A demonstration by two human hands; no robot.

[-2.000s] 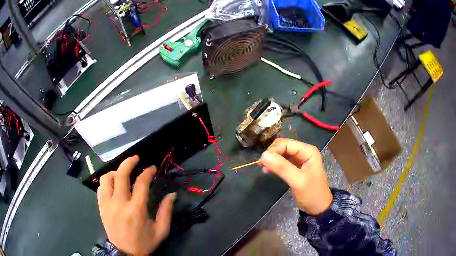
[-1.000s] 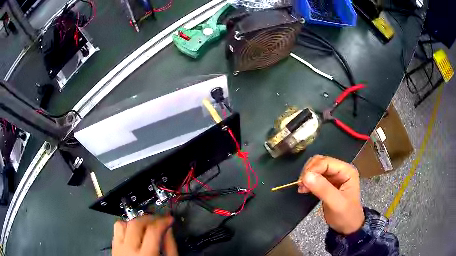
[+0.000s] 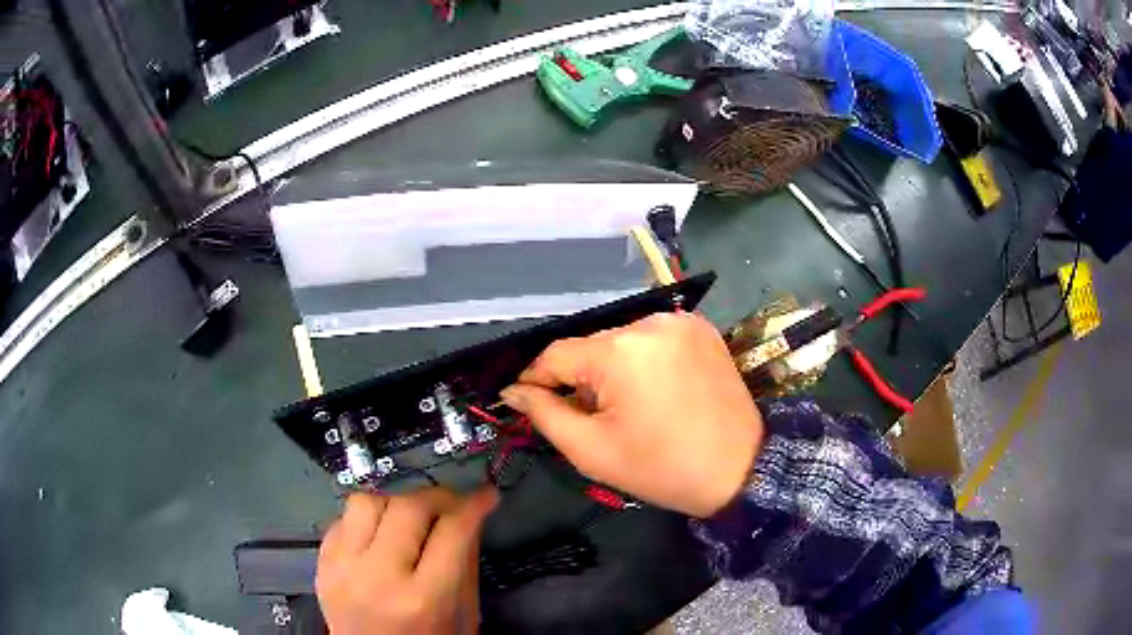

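The black panel point(image 3: 559, 337) lies across the bench, with two silvery terminals point(image 3: 452, 416) at its left part. The translucent plastic sheet point(image 3: 360, 248) stands behind it, with pale yellow posts point(image 3: 307, 360) between. My right hand point(image 3: 646, 409) is over the panel, fingertips pinched beside the right terminal; only a bit of the thin stick point(image 3: 499, 403) shows there. My left hand point(image 3: 404, 558) is at the panel's front edge below the terminals, its fingertips near dark wires; whether it grips one is unclear. Red and black wires point(image 3: 512, 453) are partly hidden under my right hand.
A black power adapter point(image 3: 276, 567) and white wipe point(image 3: 155, 614) lie at the lower left. The tip cleaner point(image 3: 795, 347) and red-handled pliers point(image 3: 884, 378) are right of my right hand. Behind are a green tool point(image 3: 602, 87), fan point(image 3: 760, 130), blue bin point(image 3: 884, 93) and rail point(image 3: 372, 103).
My right hand has moved left from beside the tip cleaner to the terminals. My left hand is now below the terminals. The view has shifted, and the adapter and white wipe now show.
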